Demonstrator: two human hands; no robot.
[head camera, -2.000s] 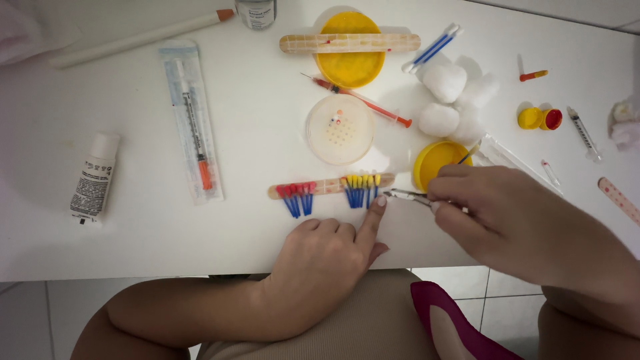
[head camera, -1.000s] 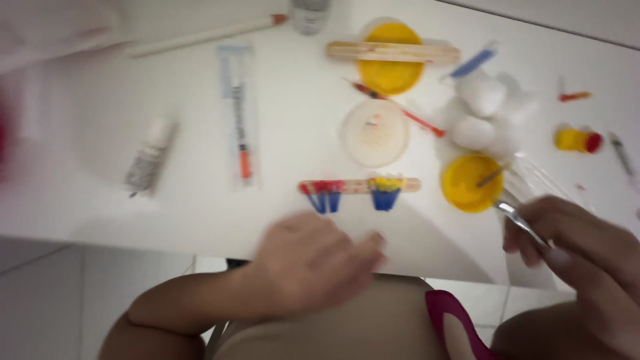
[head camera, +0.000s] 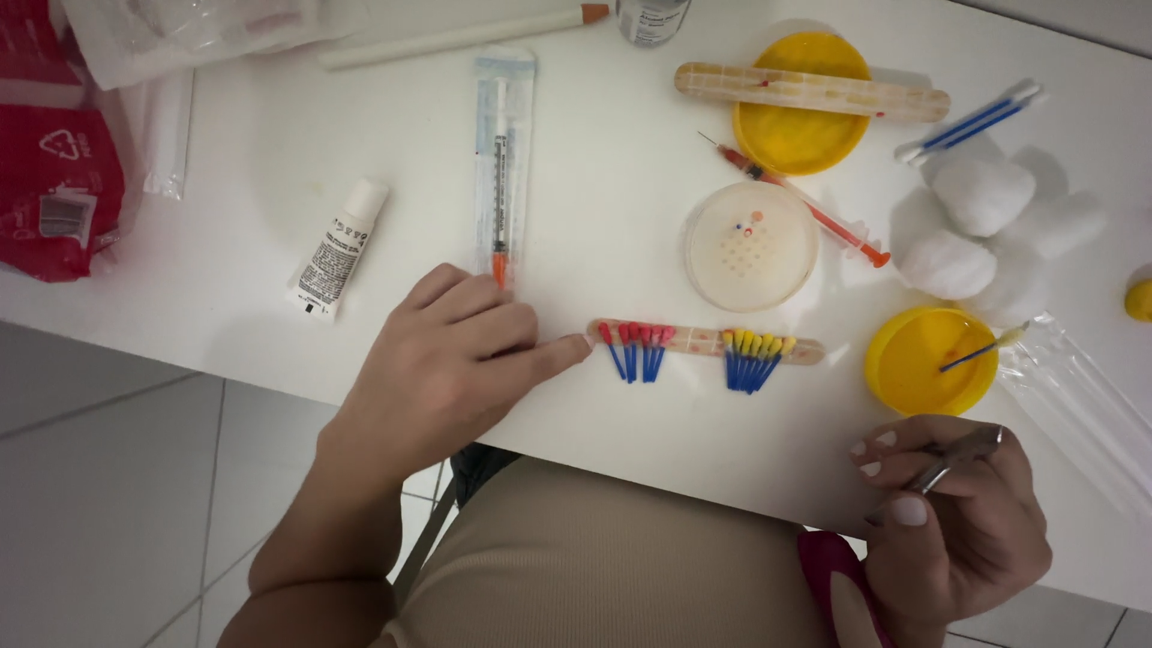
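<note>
My left hand (head camera: 459, 369) lies on the white table, its index fingertip at the left end of a wooden tongue depressor (head camera: 702, 340). Across that stick rest short blue cotton-swab pieces, several with red tips (head camera: 634, 346) and several with yellow tips (head camera: 751, 355). Low at the right, my right hand (head camera: 954, 513) holds a metal tool (head camera: 949, 463), whose kind I cannot tell, between thumb and fingers. Above it sits a yellow round lid (head camera: 891, 364) with a blue swab piece (head camera: 976, 351) leaning over its rim. A clear round dish (head camera: 751, 247) with small dots is above the depressor.
Behind are another yellow lid (head camera: 801, 135) bearing a tongue depressor (head camera: 810, 92), an orange syringe (head camera: 801, 202), cotton balls (head camera: 981, 189) and blue swabs (head camera: 976, 123). A packaged syringe (head camera: 502, 171), white tube (head camera: 340, 252), white pencil (head camera: 468, 36), glass vial (head camera: 652, 20) and red package (head camera: 58, 189) stand further left.
My right hand has moved away from the yellow-tipped swabs, down and right, with the metal tool. My left hand has gone from beside those swabs to the depressor's left end.
</note>
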